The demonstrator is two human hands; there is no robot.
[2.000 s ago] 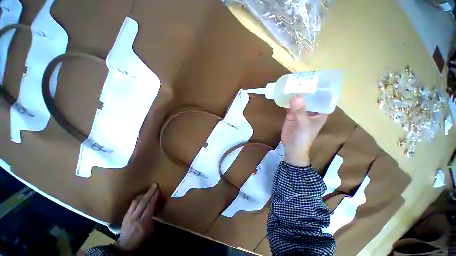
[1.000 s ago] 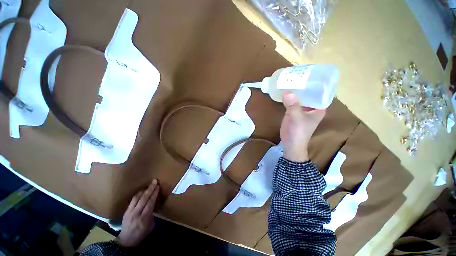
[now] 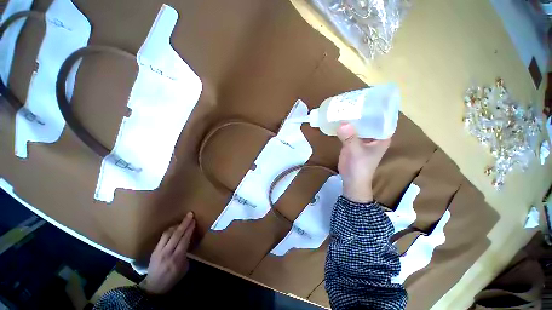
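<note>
My right hand [image 3: 362, 158] holds a translucent white glue bottle [image 3: 369, 113] on its side, nozzle pointing left. The nozzle tip is over the upper end of a white piece [image 3: 266, 172] on a brown bag panel; whether it touches is unclear. My left hand [image 3: 171, 257] lies flat with fingers extended on the brown panels [image 3: 224, 91] near the near edge, holding nothing. A thin brown handle [image 3: 209, 136] loops from the white piece. A larger white piece [image 3: 154, 109] with a thicker handle [image 3: 62, 97] lies to the left.
More white pieces on overlapping panels lie at far left and lower right [image 3: 423, 248]. A clear plastic bag of fittings [image 3: 369, 24] is at the top. A heap of loose gold-white fittings [image 3: 501, 130] lies on the tan table at right. Dark brown pieces [image 3: 514, 284] are at the lower right corner.
The bottle and its nozzle have moved slightly down along the upper end of the white piece, and the bottle tilts a little more. My left hand stays on the panel.
</note>
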